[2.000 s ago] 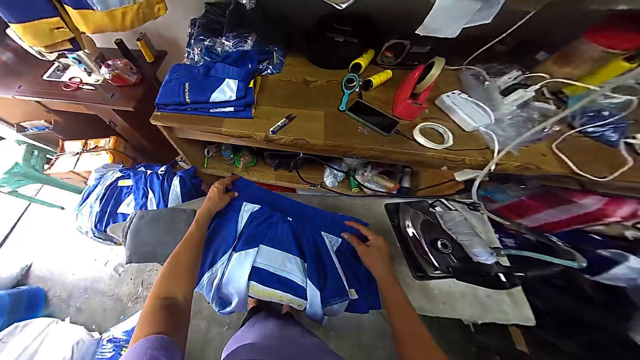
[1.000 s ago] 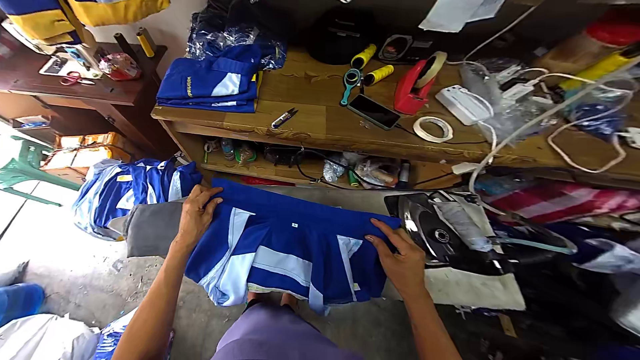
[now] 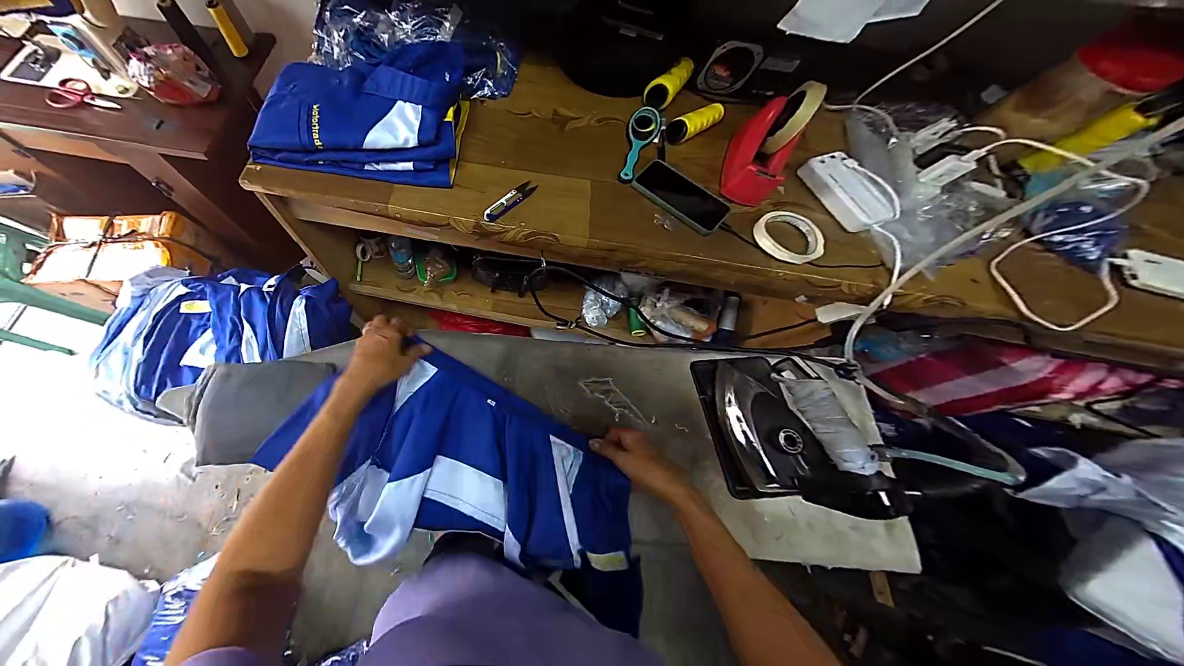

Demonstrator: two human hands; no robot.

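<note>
A blue garment with pale blue panels hangs over the near edge of a grey cloth-covered board, its blue band running between my hands. My left hand grips the band's upper left end, fingers partly hidden. At the band's right end, my right hand pinches the fabric between thumb and fingers. Right of that hand, an electric iron with a wrapped handle rests on a dark plate over a pale cloth.
Behind stands a wooden bench with folded blue garments, thread snips, a phone, a red tape dispenser and a tape roll. Blue-and-white garments are piled left. A white cable crosses at right.
The garment has shifted left, away from the iron, and its band now slants down to the right. My right hand has moved left with it; more of the grey board shows.
</note>
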